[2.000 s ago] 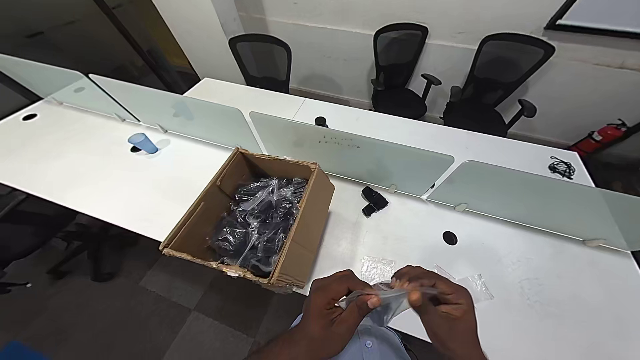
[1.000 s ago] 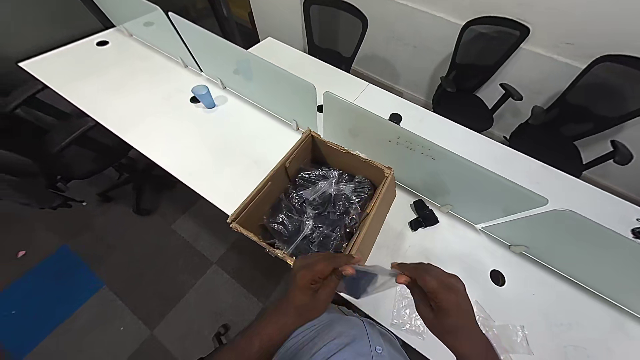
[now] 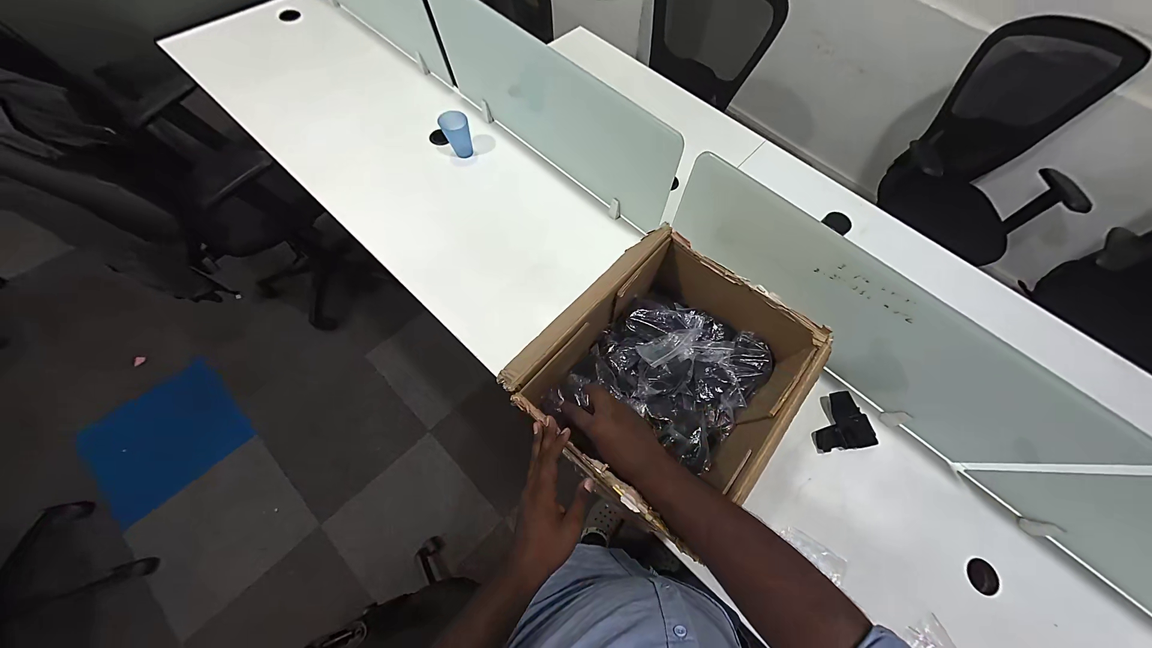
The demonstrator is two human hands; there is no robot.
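Note:
A cardboard box (image 3: 781, 396) with its top open stands at the desk's near edge, holding a heap of dark items in clear plastic bags (image 3: 679, 360). Inside its near left corner is my right hand (image 3: 616, 430), its fingertips at a clear plastic bag (image 3: 569, 396); whether they grip it is hard to see. My left hand (image 3: 547, 504) rests against the outside of the box's near wall, fingertips at the torn rim, fingers apart and holding nothing. To the right of the box a black strap-like item (image 3: 844, 423) lies on the desk.
A blue cup (image 3: 456, 134) stands on the white desk (image 3: 423, 234) at the upper left. Frosted glass dividers (image 3: 900, 315) run behind the box. Clear plastic bags (image 3: 814, 553) lie on the right part of the desk. Black office chairs (image 3: 999, 135) stand beyond and at the left.
My hands have parted from the clear bag they held between them. My right hand has gone into the box and my left hand to its near wall. The view has swung left.

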